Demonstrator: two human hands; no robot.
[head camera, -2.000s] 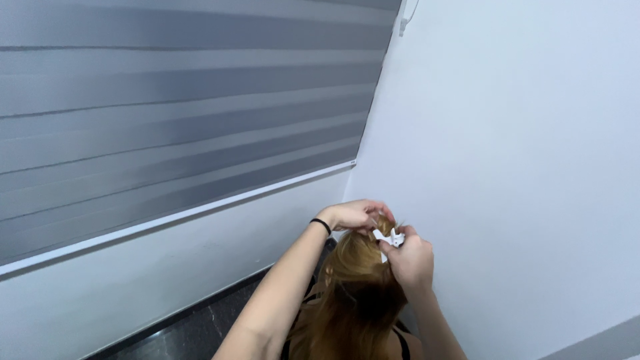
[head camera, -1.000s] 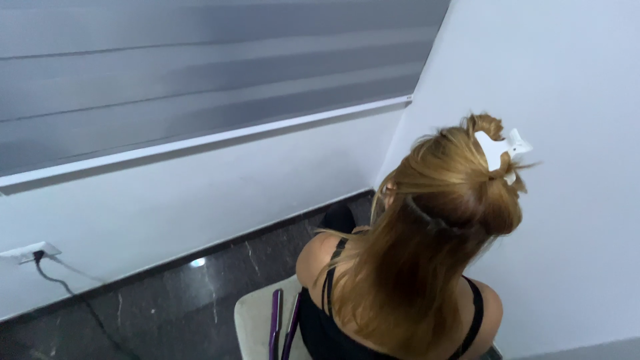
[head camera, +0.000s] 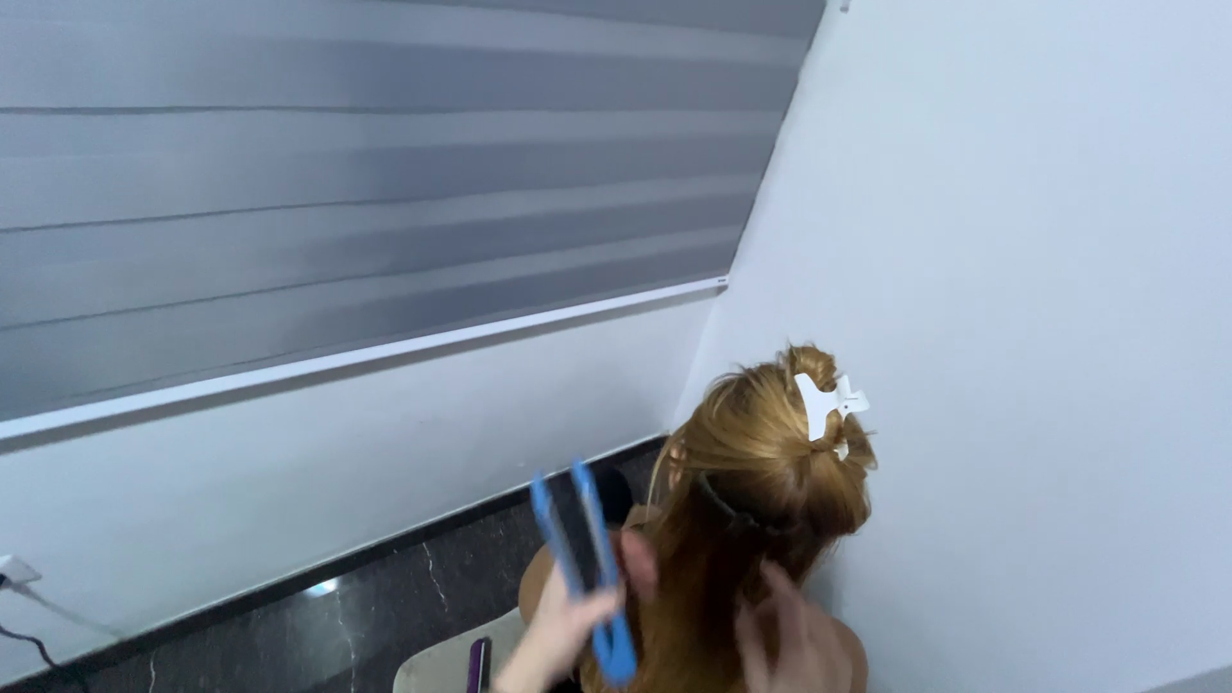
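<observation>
A seated person faces away, their long reddish-blond hair (head camera: 693, 597) hanging down the back. The upper hair is gathered on the crown by a white claw clip (head camera: 820, 404). My left hand (head camera: 563, 626), at the lower centre, grips a blue V-shaped hair tool (head camera: 580, 544) with dark inner faces, likely a folding comb; its two arms stand apart, pointing up, left of the hair. My right hand (head camera: 794, 630) is blurred, its fingers apart over the lower right of the hair; whether they touch strands is unclear.
A purple, iron-like tool (head camera: 478, 664) lies on the pale seat (head camera: 433, 664) at lower left. A cord (head camera: 34, 640) runs from a wall socket (head camera: 17, 570). A grey striped blind (head camera: 385, 192) and white walls (head camera: 1011, 289) surround the person.
Two seconds ago both my hands were at the clip on the crown; one second ago neither was in view. Now both are lower, at the hanging hair, and the blue tool is in my left hand.
</observation>
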